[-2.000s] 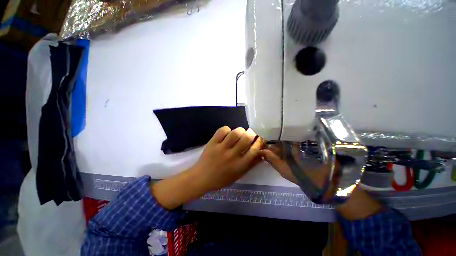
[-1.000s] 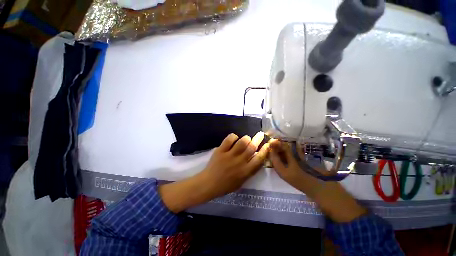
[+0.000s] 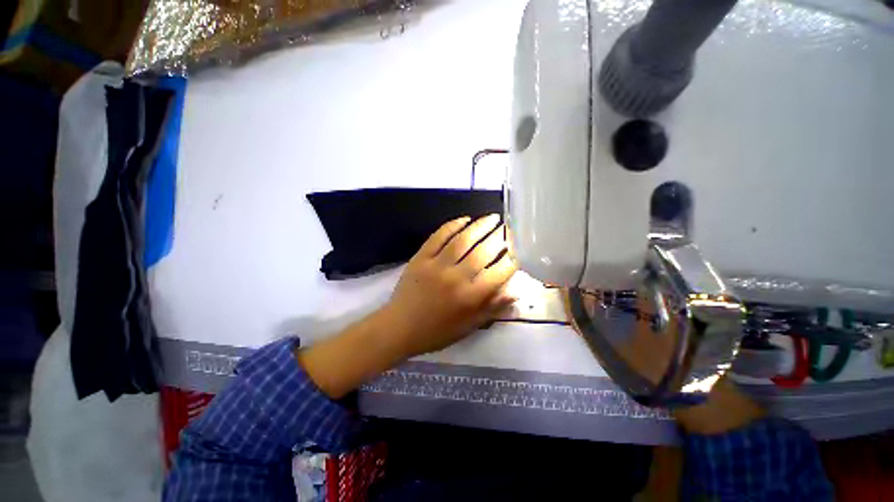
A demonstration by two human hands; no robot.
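A dark collar piece (image 3: 392, 221) lies flat on the white table, its slanted end to the left and its right end hidden by my hand and the white sewing machine head (image 3: 554, 147). My left hand (image 3: 456, 279) lies on its right part, fingertips at the machine head, pressing it down. The bright needle plate (image 3: 537, 304) shows right of my left hand. My right hand (image 3: 642, 338) is partly hidden behind the shiny take-up guard (image 3: 711, 333); its fingers cannot be made out. The needle and presser foot are hidden.
A stack of dark cut pieces (image 3: 113, 245) hangs at the left table edge over white cloth. Red-handled (image 3: 796, 361) and green-handled scissors lie at the right. A ruler strip (image 3: 471, 387) runs along the front edge. A red-and-white basket (image 3: 358, 473) is at the lap. A wire guide (image 3: 473, 169) stands behind the piece.
My right hand has moved right, away from my left fingertips, to behind the guard. My left hand stays on the dark piece. The camera view has shifted closer to the machine head.
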